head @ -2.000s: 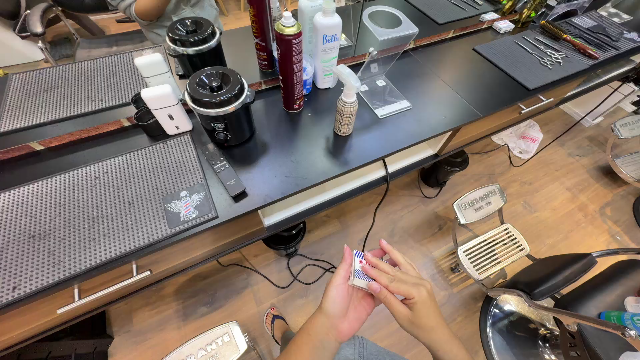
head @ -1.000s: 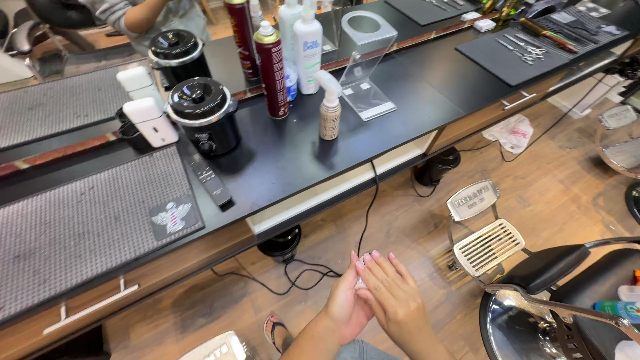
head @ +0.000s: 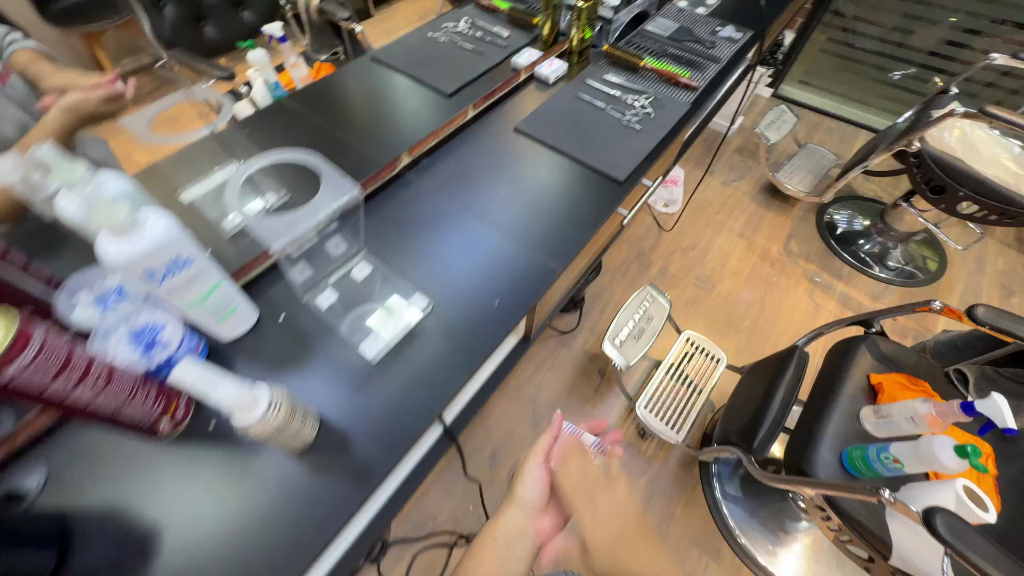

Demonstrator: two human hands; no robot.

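Observation:
A small packet with blue and white stripes (head: 585, 439) lies between my two hands, low in the middle of the head view; only its far end shows. My left hand (head: 538, 480) is under and beside the packet, palm turned inward, holding it. Over it lies my right hand (head: 600, 488), blurred, covering most of the packet, so its finger grip is hidden. Both hands are over the wooden floor, to the right of the black counter's front edge (head: 480, 376).
Bottles (head: 172, 272), a spray bottle (head: 276, 416) and a clear acrylic holder (head: 368, 312) stand on the counter. Scissors (head: 616, 104) rest on a dark mat beyond. At right, a barber chair (head: 840, 400) with a metal footrest (head: 682, 386) carries spray bottles and an orange cloth (head: 896, 389).
The view has swung to the right. The packet's face showed two seconds ago; the right hand has since moved over it and now hides most of it.

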